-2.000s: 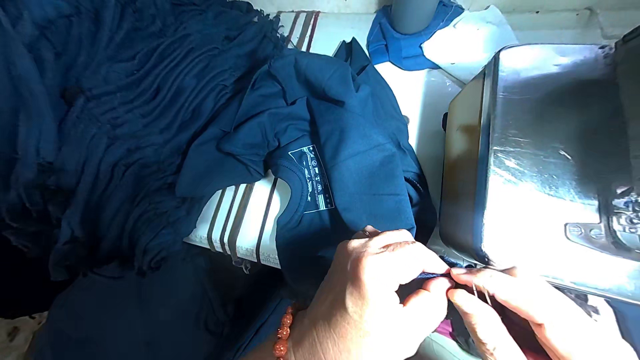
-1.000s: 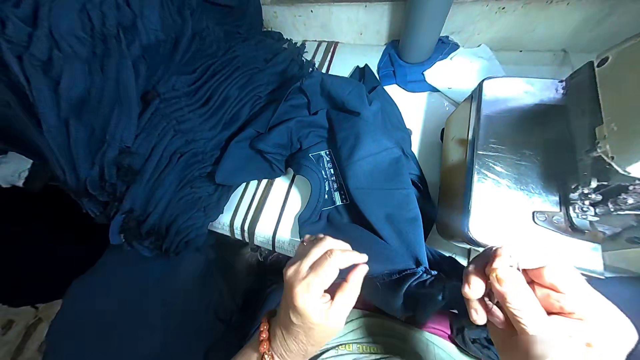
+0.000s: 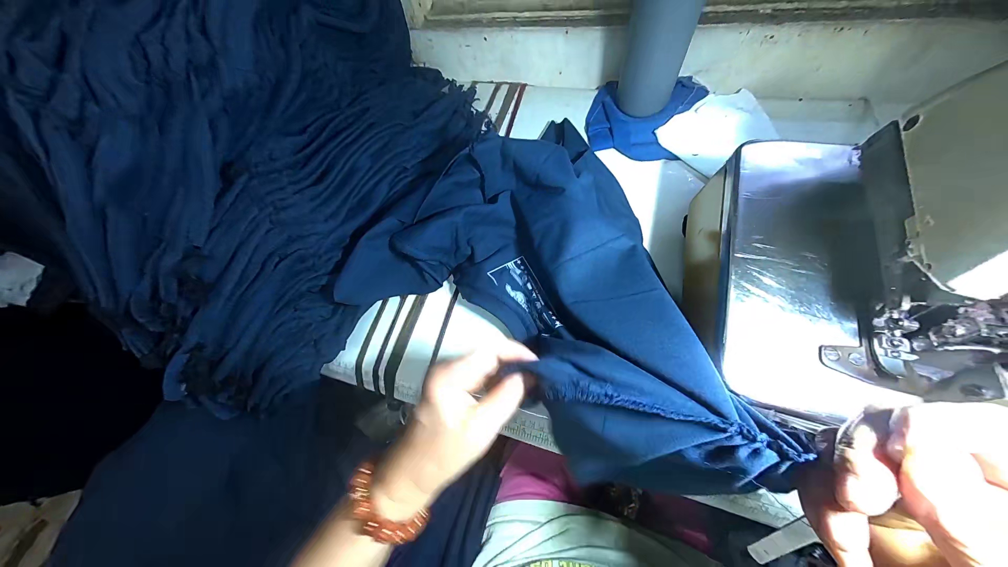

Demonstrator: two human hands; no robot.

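A navy blue fabric garment (image 3: 583, 236) with a white printed patch lies bunched at the centre, its seamed edge drawn out toward the front. My left hand (image 3: 472, 402), with an orange bead bracelet (image 3: 382, 508) on the wrist, pinches this edge between thumb and fingers. At the lower right, my right hand (image 3: 906, 480) is closed around the other end of the seamed edge. It is overexposed, and a small metal thing (image 3: 852, 437) shows at its fingers. The seam is stretched between both hands.
A sewing machine (image 3: 795, 260) with a shiny metal bed stands at the right. Gathered navy fabric (image 3: 260, 197) is heaped at the left. A grey pipe (image 3: 660, 55) rises at the back, with blue cloth (image 3: 610, 126) around its base. Striped cloth (image 3: 402, 339) lies below the garment.
My left hand, held off the cloth a second ago, now grips the garment's edge. The seamed edge has been drawn out taut between the hands.
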